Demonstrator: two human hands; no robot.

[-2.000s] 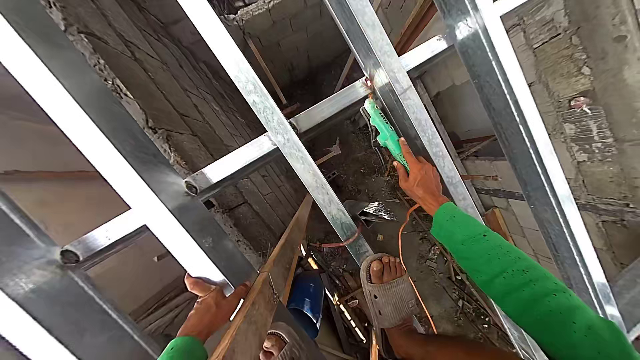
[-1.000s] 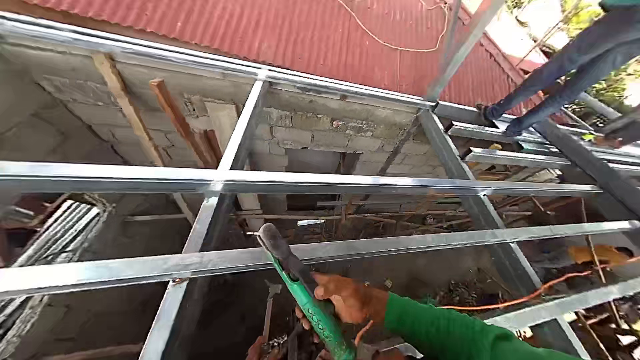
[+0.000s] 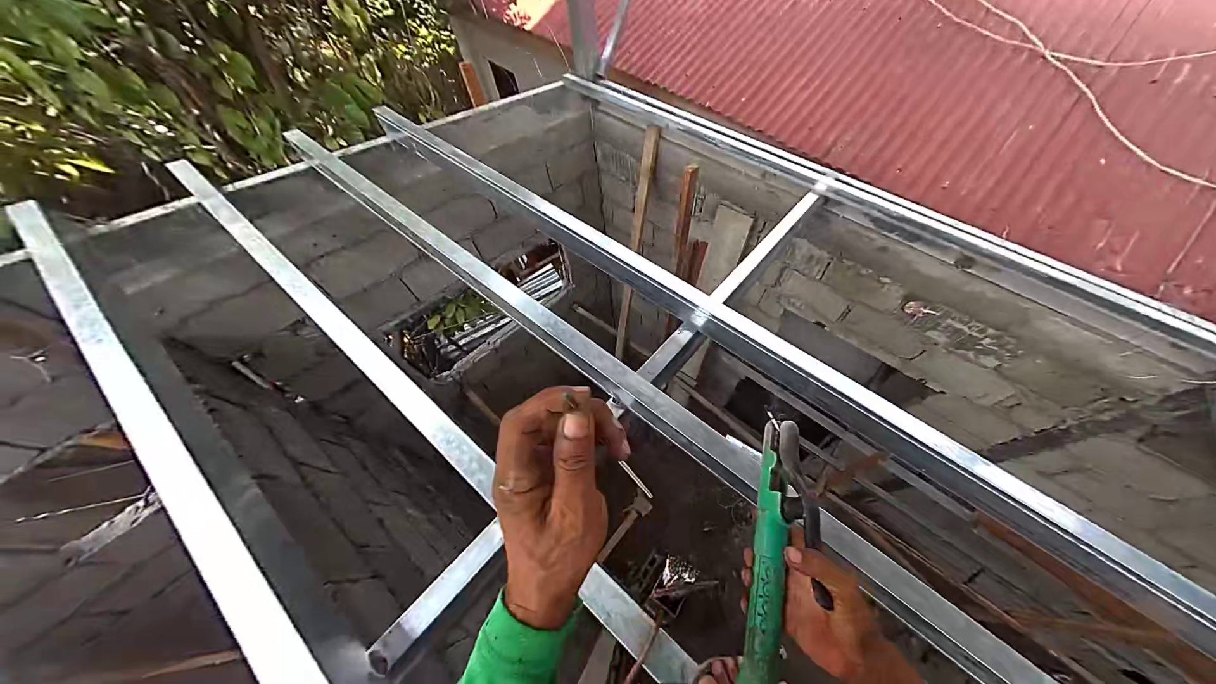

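My left hand [image 3: 556,475] is raised at the lower middle, its thumb and fingers pinching a thin rod [image 3: 570,401], likely a welding electrode. To the right of it, my right hand [image 3: 831,608] is closed around a green welding electrode holder [image 3: 768,560] that points upward. The jaws of the holder are at the top, beside a galvanized steel purlin [image 3: 570,342]; whether they grip anything is unclear. Both hands are above the metal roof frame, apart from each other. A short steel crosspiece [image 3: 437,598] lies left of my left wrist.
More steel purlins [image 3: 313,313] run diagonally over a deep drop between concrete block walls [image 3: 380,266]. Boards [image 3: 636,228] lean on the far wall. A red corrugated roof [image 3: 902,104] with a pale cable [image 3: 1073,76] lies beyond, and foliage [image 3: 237,85] stands at upper left.
The view has swung widely. My left hand, on a wooden board two seconds ago, is now raised with a thin rod. My right hand still holds the green holder, now upright.
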